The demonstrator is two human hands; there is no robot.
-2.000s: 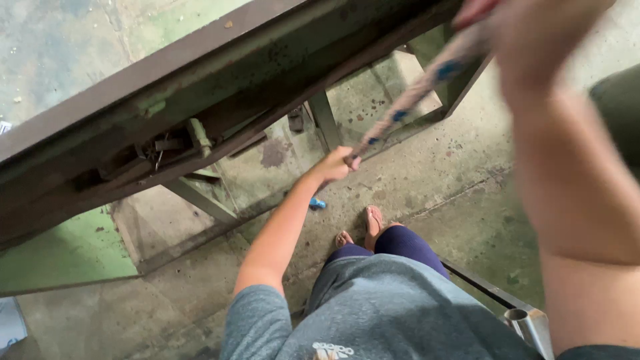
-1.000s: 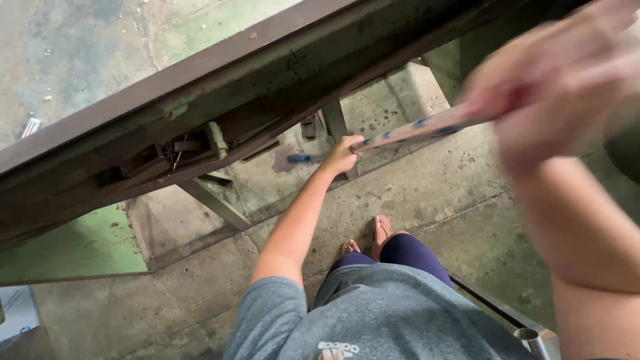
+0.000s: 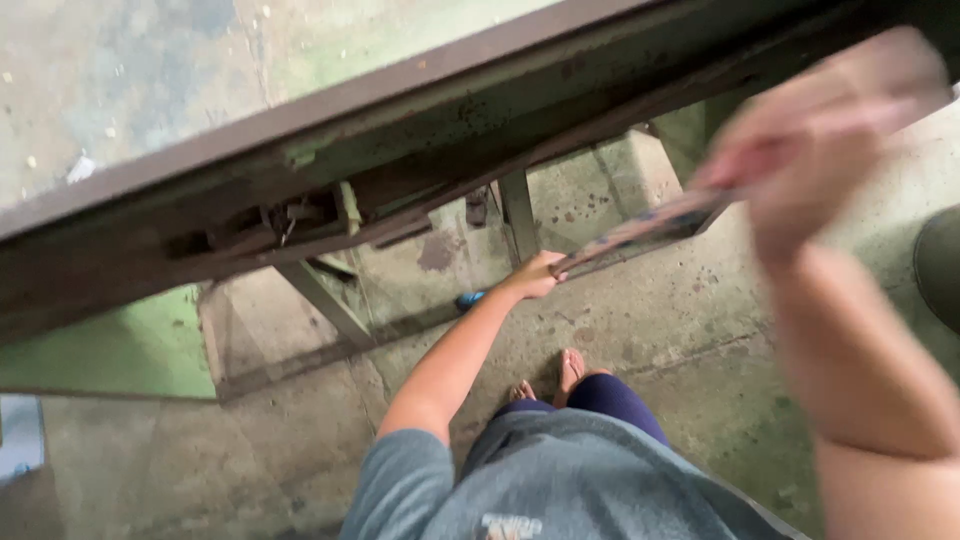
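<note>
A long stick or pole with blue marks on a pinkish surface (image 3: 637, 231) runs slantwise between my hands. My left hand (image 3: 538, 275) is closed round its lower part, near the middle of the view. Higher up at the right, my right hand (image 3: 825, 142) is blurred by motion and wrapped round the upper part of the same pole. A blue end piece (image 3: 470, 301) shows beyond my left forearm; whether it belongs to the pole cannot be told. The pole's upper end is hidden or blurred.
A long brown and green metal beam (image 3: 420, 67) crosses the view beyond my hands, with metal legs (image 3: 519, 214) under it. A green panel (image 3: 112, 349) is at the left, a white and blue box (image 3: 21, 435) at the left edge. A dark rounded object (image 3: 941, 262) stands at the right edge.
The pole has swung to a flatter slant than two seconds ago. Both hands remain on it, and the right hand is still blurred. The blue piece has shifted beyond my left forearm.
</note>
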